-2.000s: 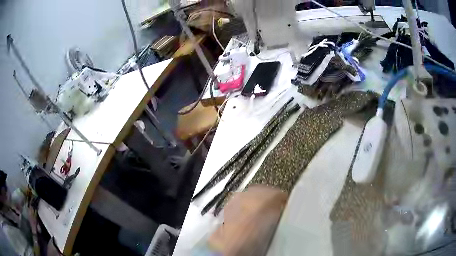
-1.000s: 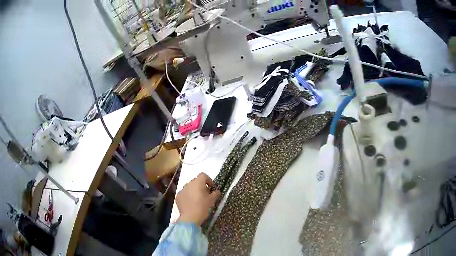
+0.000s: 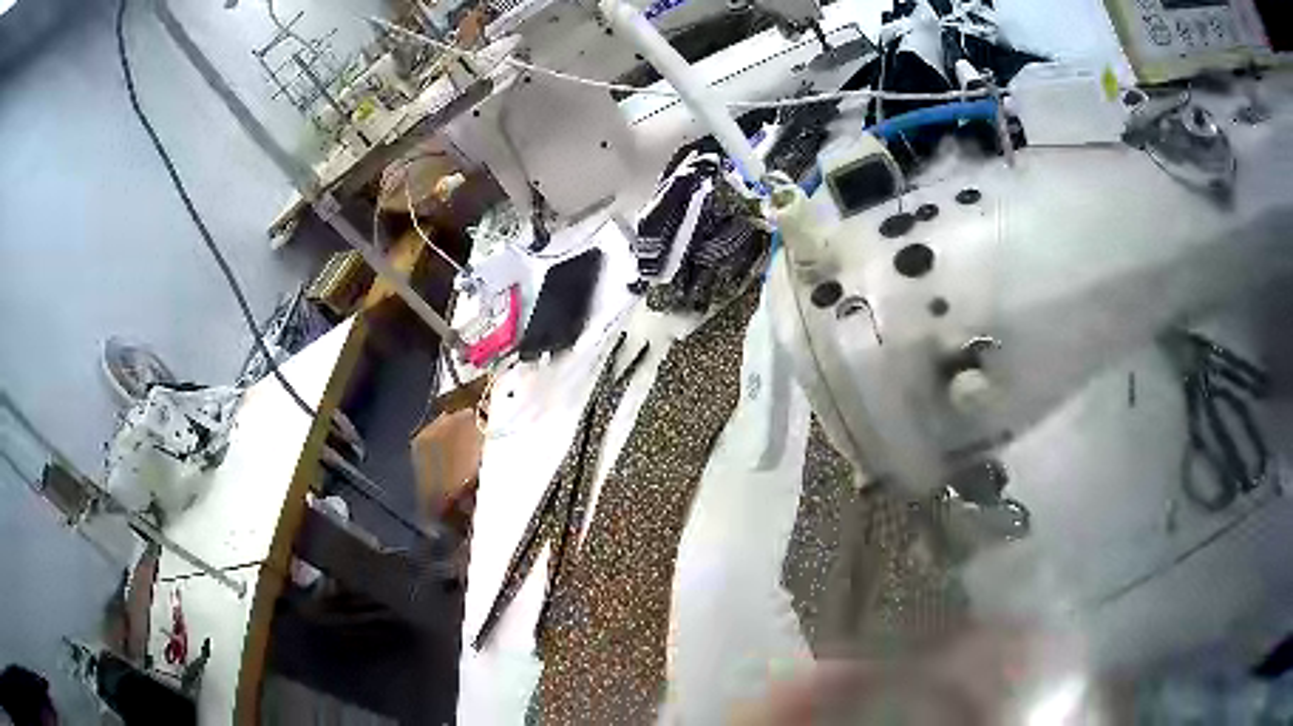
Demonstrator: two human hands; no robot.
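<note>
A blurred hand, by its bluish sleeve at the right my right hand (image 3: 908, 691), is cut off by the bottom edge; its fingers and any hold are unclear. My left hand is not in view. A long speckled fabric panel (image 3: 631, 518) lies on the white table, with narrow strips (image 3: 567, 489) to its left. Another speckled piece (image 3: 830, 546) lies beside the sewing machine head (image 3: 908, 341), partly hidden by it. The needle area is blurred.
Dark shears (image 3: 1219, 426) lie right of the machine head. A bundle of cut pieces (image 3: 695, 234), a dark phone-like object (image 3: 563, 302) and a pink item (image 3: 496, 326) lie farther back. Another table (image 3: 262, 475) stands left across a gap.
The view has shifted right, showing the shears. My left hand has left the strips and gone out of view. The strips now lie spread apart. A blurred hand has appeared at the bottom.
</note>
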